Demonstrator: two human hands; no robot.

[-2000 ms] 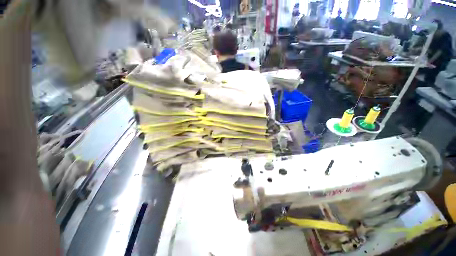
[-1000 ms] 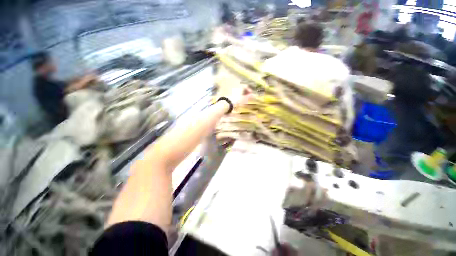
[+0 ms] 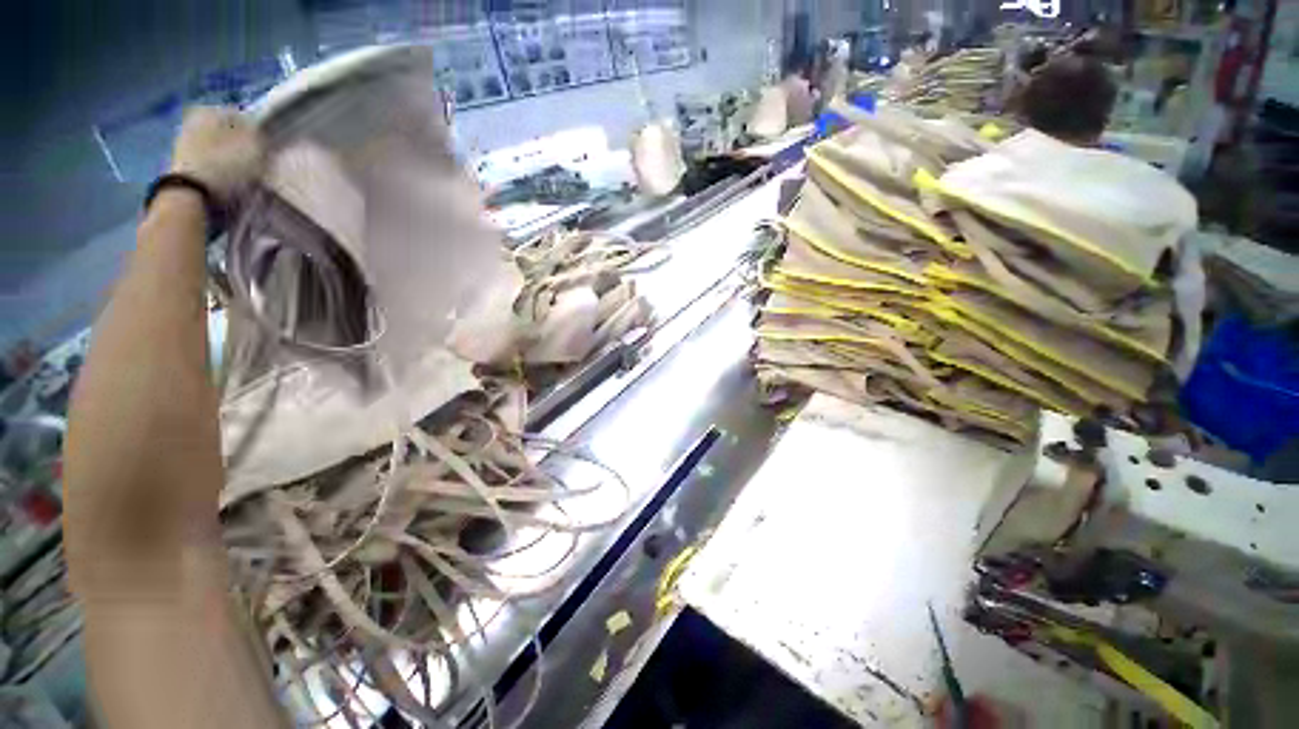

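My left hand (image 3: 221, 154) is raised at the upper left, shut on the top edge of a beige canvas tote panel (image 3: 428, 214). The panel hangs down with webbing straps (image 3: 306, 278) looped below the hand. Its lower part is over a tangled pile of loose straps (image 3: 428, 527). Scissors (image 3: 947, 662) lie on the white machine bed (image 3: 841, 527), left of the needle area. A small reddish patch beside them at the bottom edge is blurred; I cannot tell if it is my right hand. Yellow binding tape (image 3: 1140, 681) runs under the machine head (image 3: 1211, 499).
A tall stack of yellow-bound bags (image 3: 912, 313) stands behind the machine bed. A shiny metal table (image 3: 670, 370) runs along its left. More beige cloth (image 3: 577, 306) lies beyond the strap pile. A blue bin (image 3: 1247, 385) and a person (image 3: 1068, 107) are behind the stack.
My left hand has moved from beside the bound stack to the upper left and now holds up a beige panel. The view has turned left and the strap pile shows more clearly.
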